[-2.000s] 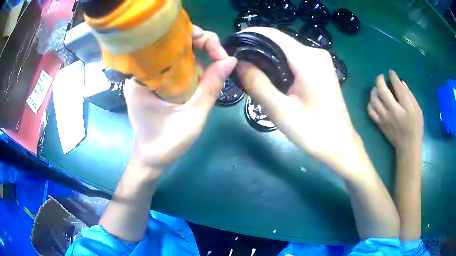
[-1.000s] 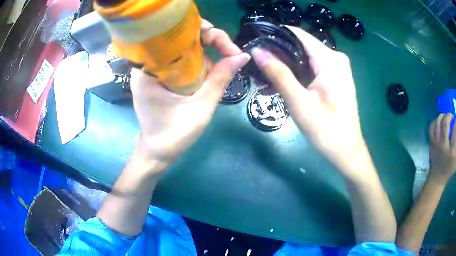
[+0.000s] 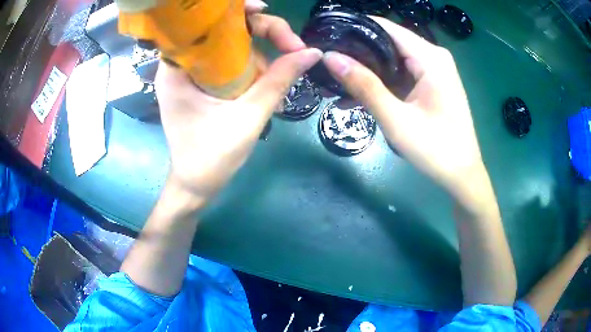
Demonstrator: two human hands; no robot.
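My left hand (image 3: 217,130) is wrapped round the orange electric screwdriver (image 3: 207,48), whose top is cut off by the upper edge. Its thumb and forefinger reach to the rim of a glossy black round housing (image 3: 350,42). My right hand (image 3: 428,110) grips that housing, tilted above the bench, with the thumb at its near edge. The two thumb tips are close together; whether a small part is between them cannot be told. Below, a housing with silvery inner detail (image 3: 348,128) lies on the bench, beside a darker one (image 3: 299,98).
More black housings (image 3: 455,21) lie at the back, and a single one (image 3: 517,117) at right. A blue bin (image 3: 581,142) and another person's forearm (image 3: 562,275) are at the right edge. The feeder (image 3: 139,97), white paper (image 3: 88,117), red item (image 3: 48,107) and black cord (image 3: 61,191) are at left.
The other person's hand has moved right and mostly out of view, and a single housing now shows where it was. My hands still hold the tool and housing, slightly higher in the picture.
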